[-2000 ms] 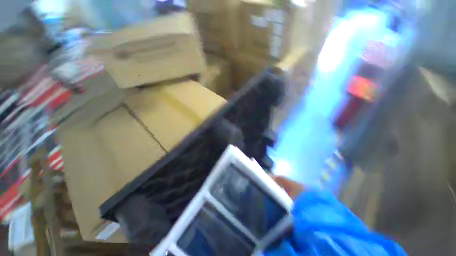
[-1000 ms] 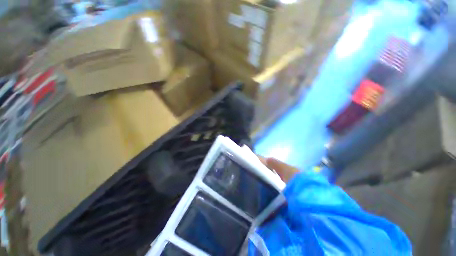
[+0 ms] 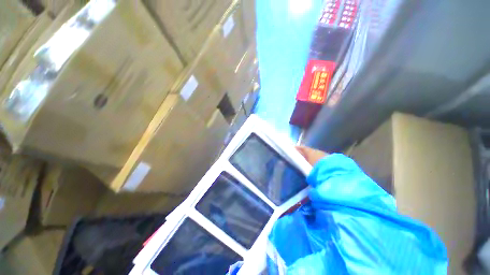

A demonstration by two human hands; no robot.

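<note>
A white tray [image 3: 221,171] with three dark rectangular windows lies slanted at the lower middle. More white edges and a bit of red show under its left side, so it looks like a stack. My right hand [image 3: 313,155] grips the tray's upper right edge; only a few fingers show beyond the blue sleeve, the rest is hidden by sleeve and tray. My left hand is not visible; a scrap of blue and white cloth shows at the bottom edge over the tray.
Large brown cartons [image 3: 107,91] stand at the left, one with shiny plastic on top. A black pallet [image 3: 110,244] is at the lower left. A red box [image 3: 316,81] and stacked part trays [image 3: 338,15] stand beside the blue floor [image 3: 279,59]. Another carton [image 3: 432,177] is at the right.
The view has moved on past the black pallet, which is now low at the left. The cartons and red box appear larger. My right hand still holds the tray.
</note>
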